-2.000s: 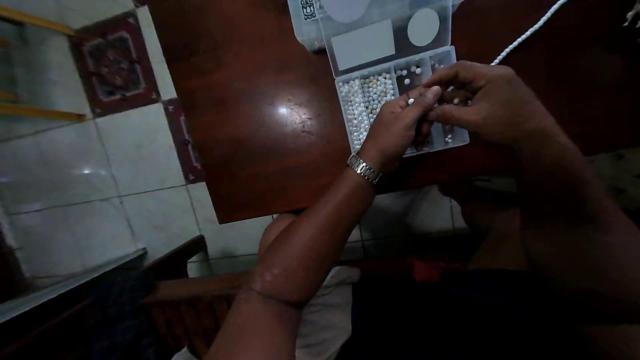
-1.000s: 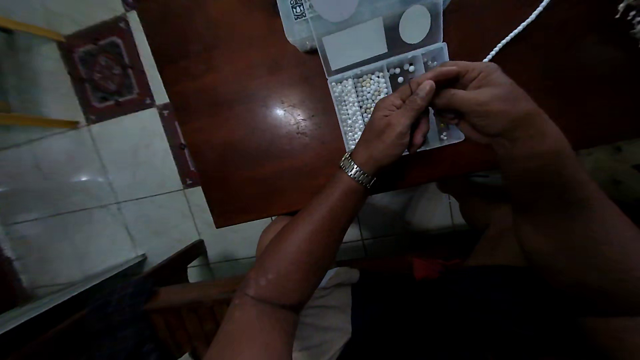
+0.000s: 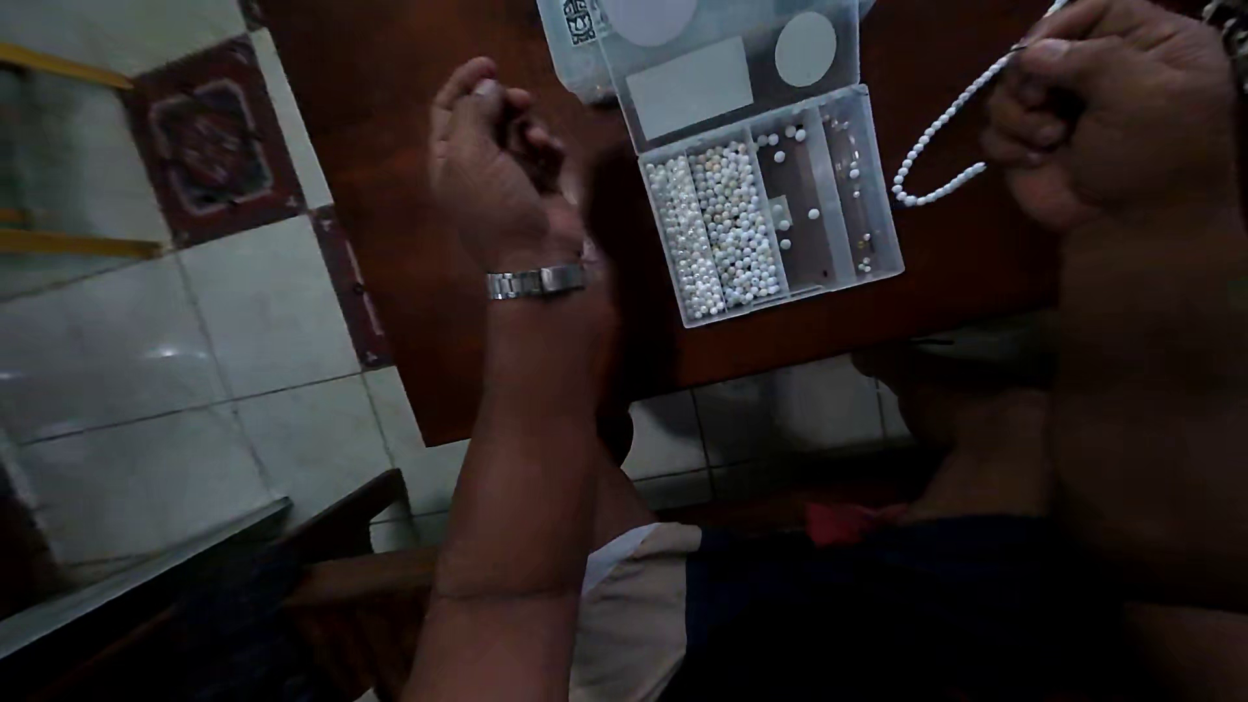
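Note:
My right hand, at the upper right, pinches a string of white beads between thumb and forefinger; the string loops down to the left of the hand. My left hand, with a metal-banded wristwatch at its wrist, is raised over the table with curled fingers; whether anything lies within them cannot be seen. Between the hands lies an open clear plastic compartment box. Small white beads fill its two left compartments, and a few loose ones lie in the others.
The dark wooden table carries another clear container behind the box lid. Part of a chain-like object shows at the upper right corner. A wooden chair stands at lower left on the tiled floor.
My hands, close together over the box before, have moved apart: the left to the left, the right to the upper right. The box's compartments are uncovered, and a curved length of bead string now hangs by the right hand.

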